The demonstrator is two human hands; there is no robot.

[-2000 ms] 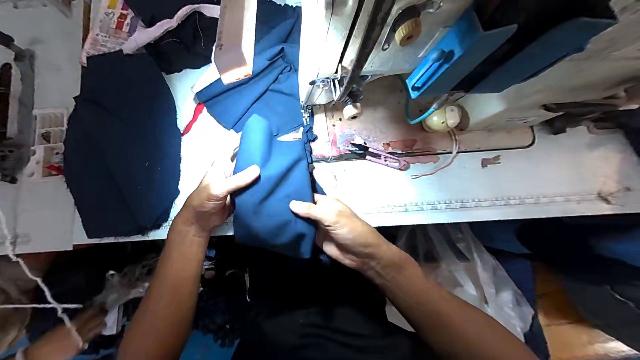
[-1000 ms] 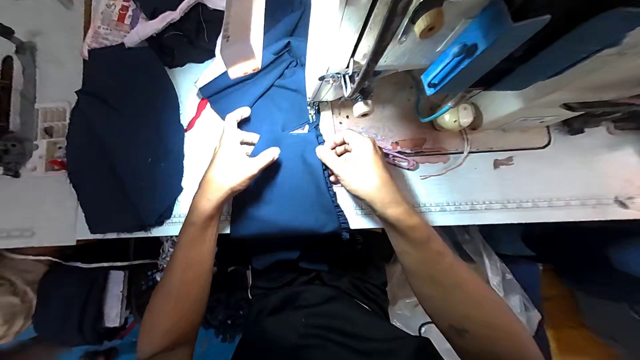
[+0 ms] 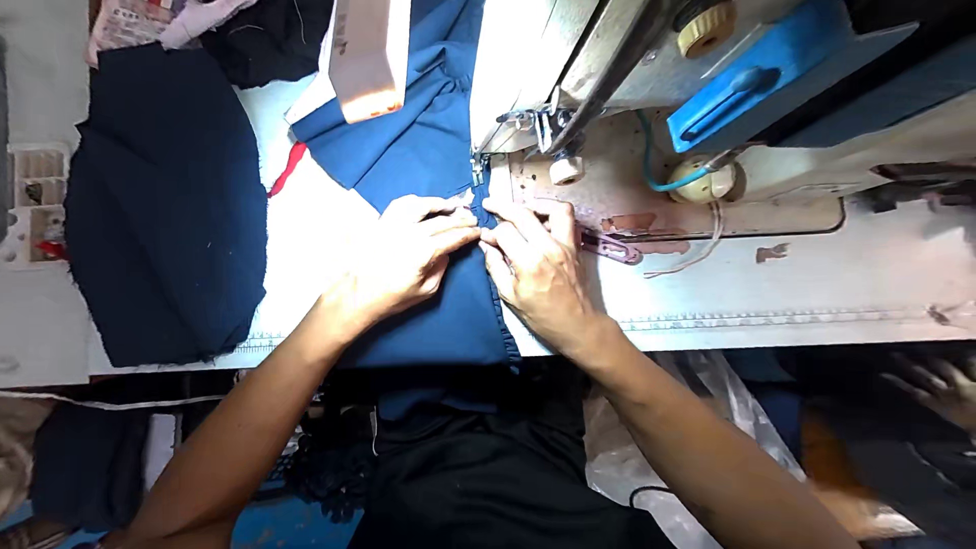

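Note:
Navy blue fabric (image 3: pixel 450 328) lies over the front edge of the sewing machine table, its right side ending in a gathered, ruffled edge (image 3: pixel 500 316). The presser foot (image 3: pixel 478 169) of the sewing machine (image 3: pixel 610 69) rests at that edge. Just in front of the foot, my left hand (image 3: pixel 404 252) presses the fabric with bent fingers close to the ruffle. From the right, my right hand (image 3: pixel 537 259) pinches the ruffled edge, its fingertips nearly meeting those of the left. Pink thread snips (image 3: pixel 612 248) lie beside my right hand, partly hidden by it.
A dark navy cut panel (image 3: pixel 168 206) lies at the left, beside a small plastic compartment box (image 3: pixel 38 202). A white box-like block (image 3: pixel 370 61) stands behind the fabric. A red strip (image 3: pixel 288 169) pokes out near it. Another person's hand (image 3: pixel 942 385) shows at the right edge.
The fabric, earlier folded up between both hands, now lies flat. Both hands have come together at the ruffled edge before the presser foot. Another person's hand has appeared at the right.

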